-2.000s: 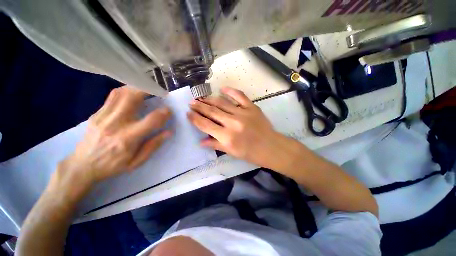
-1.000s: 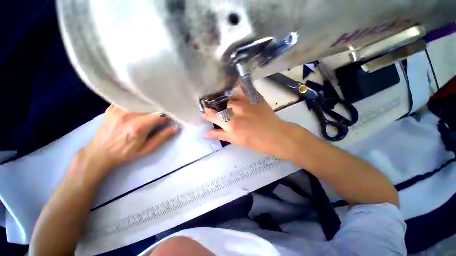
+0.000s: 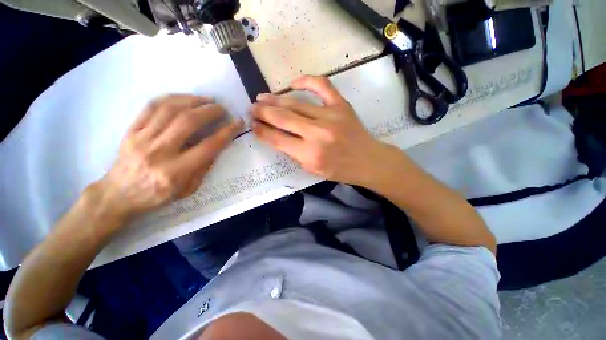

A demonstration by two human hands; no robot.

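Note:
The white fabric panel (image 3: 100,86) lies on the machine table, left of and under the needle area. A narrow navy strip (image 3: 248,72) runs along its right edge from the knurled round part (image 3: 228,36) down to my fingertips. My right hand (image 3: 312,129) holds the fabric edge with its fingertips at the lower end of the strip. My left hand (image 3: 174,147) lies on the white panel, slightly blurred, fingers a little apart and fingertips close to my right hand. The needle is not visible.
Black shears (image 3: 415,60) with a brass-coloured pivot lie to the right on the cream table (image 3: 319,33). A smartphone (image 3: 492,33) lies beyond them. White and navy sewn pieces (image 3: 525,159) drape at the right. Dark cloth (image 3: 30,56) is at the far left.
The view has shifted, so the machine head sits higher. My right hand is now below the knurled part, away from the foot, and the navy strip is exposed. My left hand is nearer my right.

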